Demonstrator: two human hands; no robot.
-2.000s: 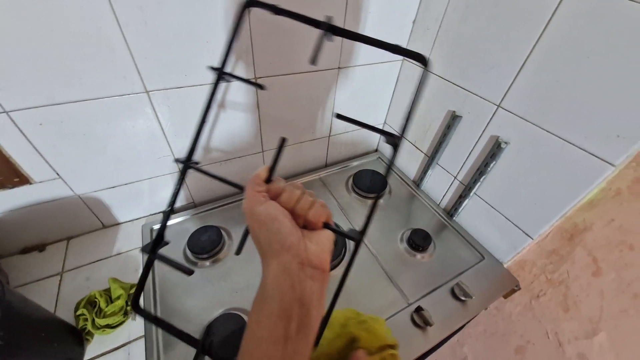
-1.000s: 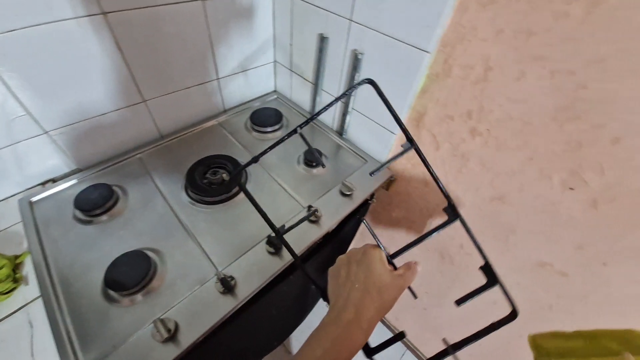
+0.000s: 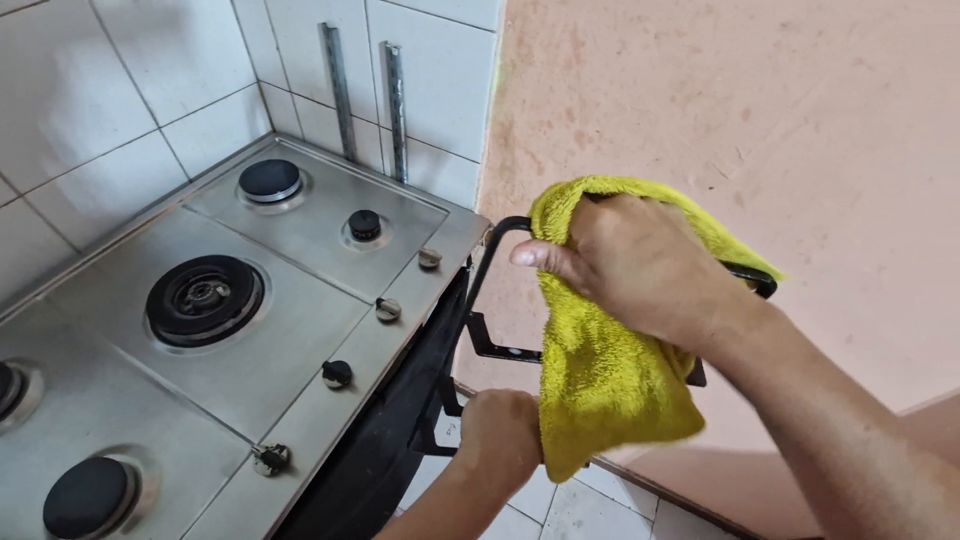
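Note:
A black metal pan-support grate is held tilted in the air, off the front right corner of the gas hob. Low on the grate, my left hand is closed around it; the bars inside the fist are hidden. My right hand presses a yellow-green microfiber cloth over the grate's upper bar, with the thumb on the near side and the fingers partly hidden by cloth. The cloth hangs down in front of the grate and covers much of it.
Bare burners sit on the hob, among them a large ringed burner and a small one. Control knobs line its front edge. Two metal strips stand against white wall tiles. A pink wall rises behind my hands, above floor tiles.
The grate has moved from above the hob to beyond its right front corner. My right hand, not visible one second ago, now holds the cloth on the grate. The view has swung right.

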